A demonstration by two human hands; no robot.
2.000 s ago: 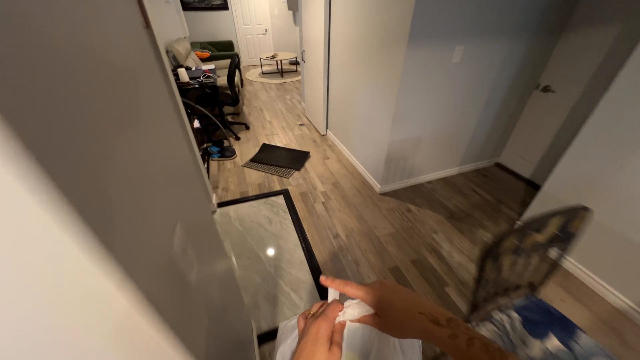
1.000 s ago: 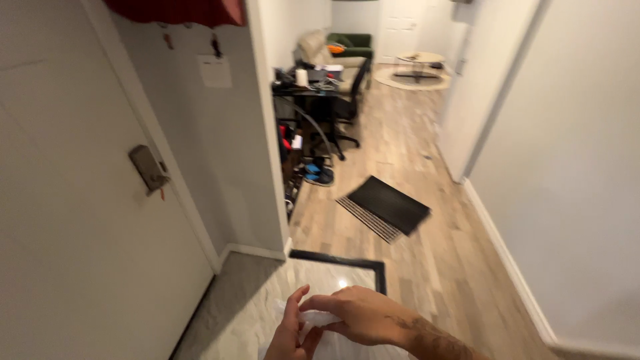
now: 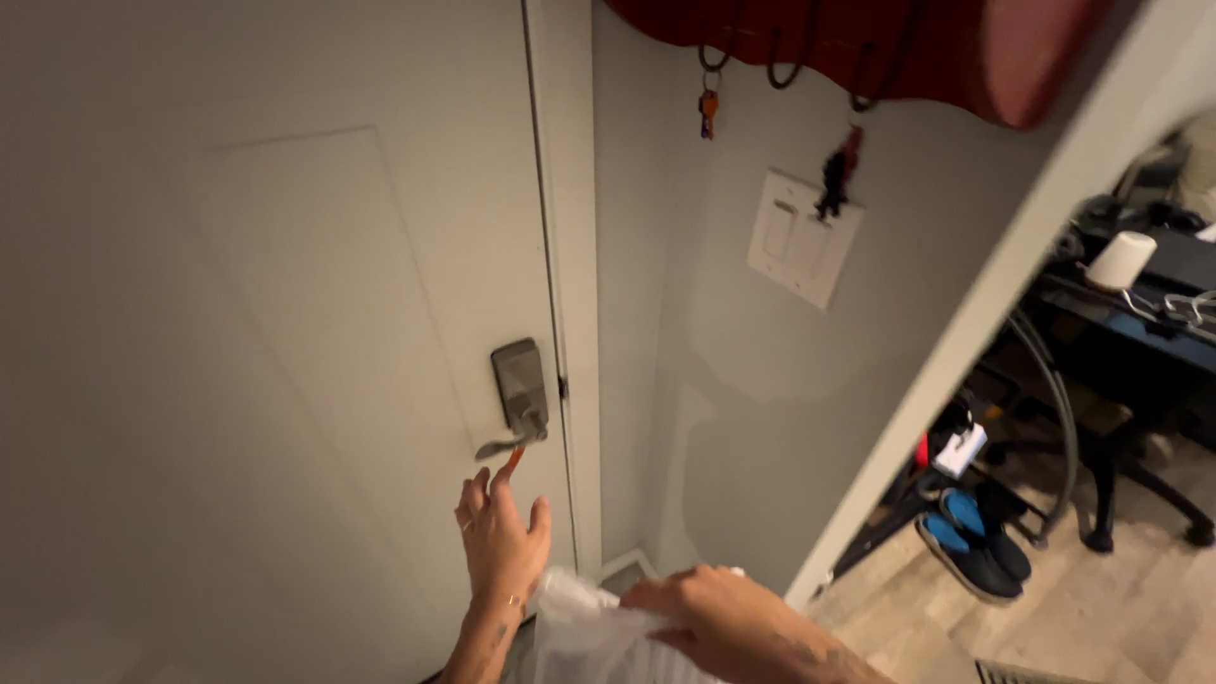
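Note:
My left hand (image 3: 503, 532) is raised with its fingers apart, just below the lever handle (image 3: 503, 445) of a pale door (image 3: 313, 313); whether a fingertip touches the handle cannot be told. Above the lever is a dark metal lock plate (image 3: 519, 372), and a small orange item (image 3: 516, 460) shows under it, by my fingertips. Lower down, my right hand (image 3: 712, 608) is closed on the gathered top of a white translucent plastic bag (image 3: 598, 641), whose lower part runs out of view.
Right of the door, keys (image 3: 709, 111) and a dark keychain (image 3: 836, 176) hang from a red hook rack (image 3: 855, 47) above a white switch plate (image 3: 806, 237). Beyond the wall edge stand dark shoes with blue insoles (image 3: 974, 546), an office chair base (image 3: 1107, 465) and a cluttered desk (image 3: 1140, 318).
Both hands were together at the white bag; the left has let go and reached up near the door handle, while the right keeps hold. The view has swung left to the door.

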